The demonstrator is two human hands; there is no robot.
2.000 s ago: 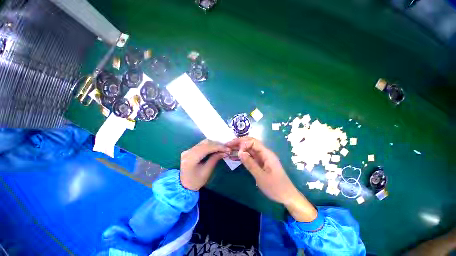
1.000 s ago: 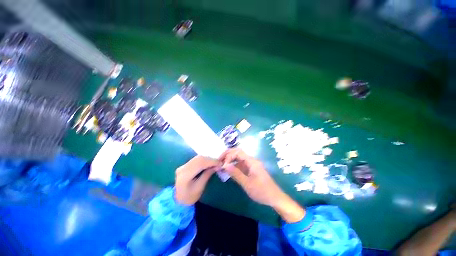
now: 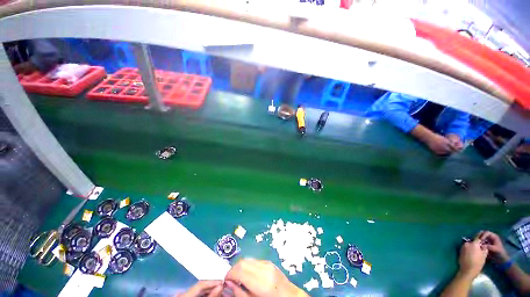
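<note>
My left hand [image 3: 203, 288] and my right hand [image 3: 258, 279] are at the bottom edge, both cut off by it. Their fingertips meet at the lower end of a white strip [image 3: 185, 246]; what is between them is hidden. A round black housing [image 3: 227, 246] with a pale centre lies just beyond my hands, a small white battery with a yellow end [image 3: 240, 232] beside it. A heap of cream-white square pieces [image 3: 293, 243] lies to the right. A cluster of round housings [image 3: 106, 227] lies at the left, partly over a second white strip [image 3: 81, 284].
A pale frame [image 3: 43, 136] crosses above the green bench. Thin white rings [image 3: 340, 274] and a housing [image 3: 354, 256] lie right of the heap. Looped yellowish metal [image 3: 43, 246] is at far left. Red trays [image 3: 192, 90] and an orange-yellow tool [image 3: 301, 120] lie far off. Another person's hands [image 3: 476, 252] are at right.
The view has tilted up, bringing the frame, red trays and other people into sight. My hands now sit at the bottom edge, their fingertips still together at the strip's lower end.
</note>
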